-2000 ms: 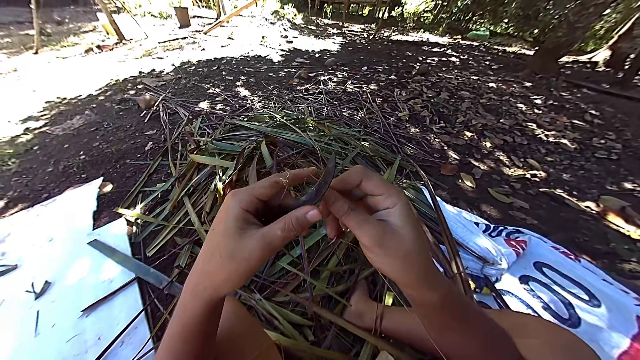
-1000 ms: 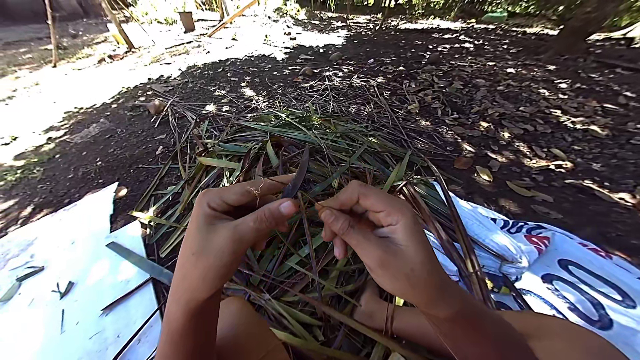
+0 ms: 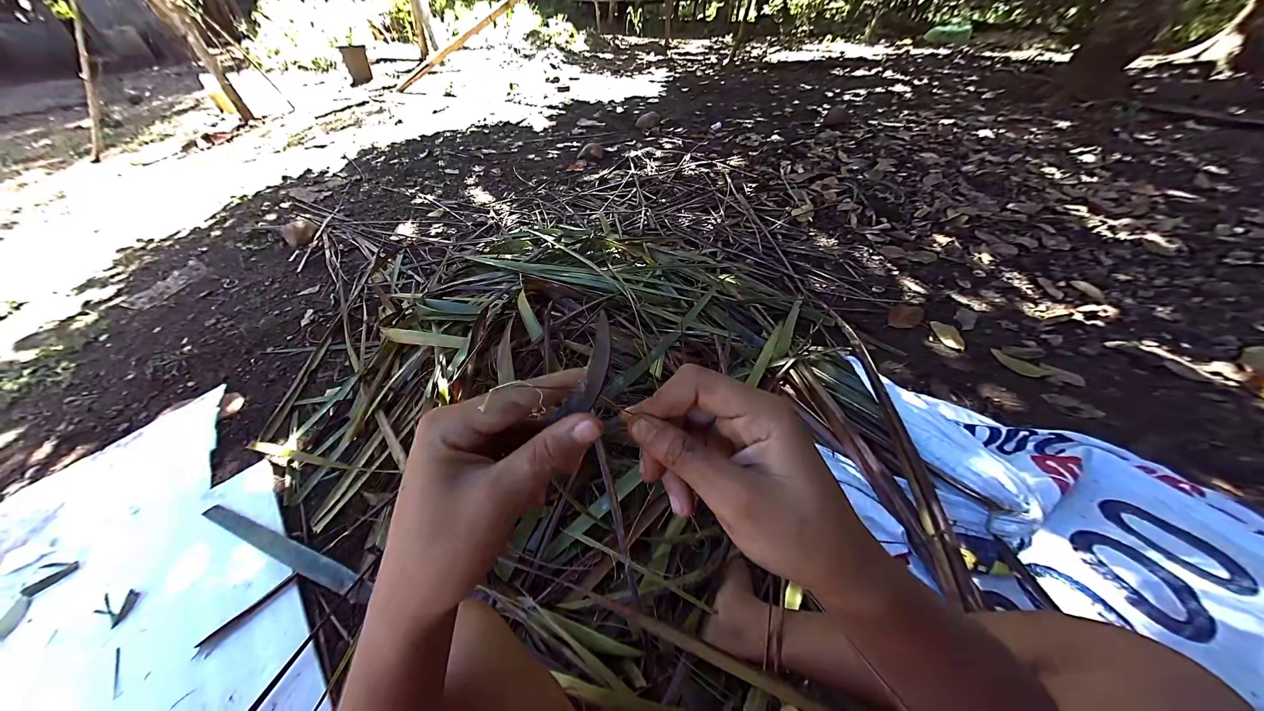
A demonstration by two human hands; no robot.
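Observation:
My left hand [image 3: 504, 464] grips a dark, narrow leaf blade [image 3: 594, 370] between thumb and fingers, its tip pointing up, and a thin pale fibre curls over the index finger. Close beside it, my right hand [image 3: 726, 454] pinches the end of a thin brown strand [image 3: 624, 413] with thumb and forefinger. The two hands are a small gap apart. Beneath them lies a heap of long green and brown leaf strips [image 3: 592, 267].
A white sheet [image 3: 118, 494] with leaf scraps and a flat grey-green strip [image 3: 281, 549] lies at left. A printed white sack [image 3: 1136, 553] is at right. Bare legs flank the heap. Dry leaves and a pot [image 3: 355, 65] are farther off.
Two seconds ago both hands met at the dark piece. My right hand has since moved a little to the right, away from it, and the dark piece now stands more upright.

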